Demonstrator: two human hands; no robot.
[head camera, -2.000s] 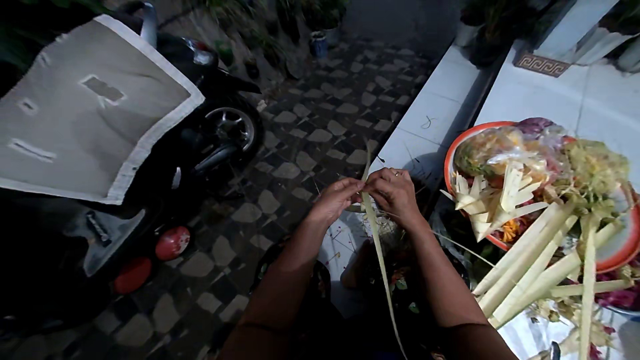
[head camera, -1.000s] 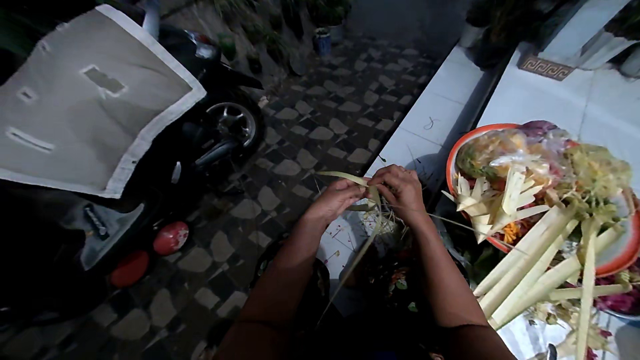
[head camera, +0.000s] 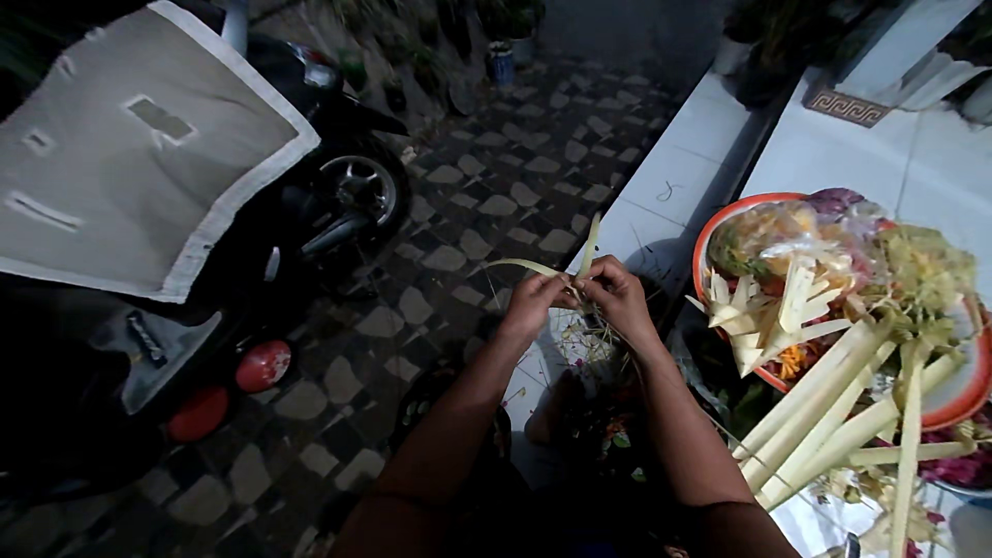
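Observation:
My left hand (head camera: 535, 302) and my right hand (head camera: 618, 298) meet above the edge of a white tiled step, both pinching a pale green palm-leaf strip (head camera: 590, 244). One end of the strip stands up between the hands, and another curves out to the left over my left hand. The fingers hide where the parts cross. To the right, an orange-rimmed enamel tray (head camera: 700, 240) bears plastic bags of petals (head camera: 783, 240) and folded palm-leaf pieces (head camera: 748, 322). Long pale palm-leaf lengths (head camera: 825, 395) lie across its near edge.
A scooter with a cloth cover (head camera: 155, 139) stands at left on the patterned floor, its wheel (head camera: 360, 190) toward me. Red round objects (head camera: 263, 366) are beside it. Plant scraps (head camera: 589, 349) lie on the step below my hands. Potted plants (head camera: 511, 23) line the back.
The strip, which hung long toward my lap two seconds ago, now has one end raised between my hands and another pointing left. Both hands remain close together.

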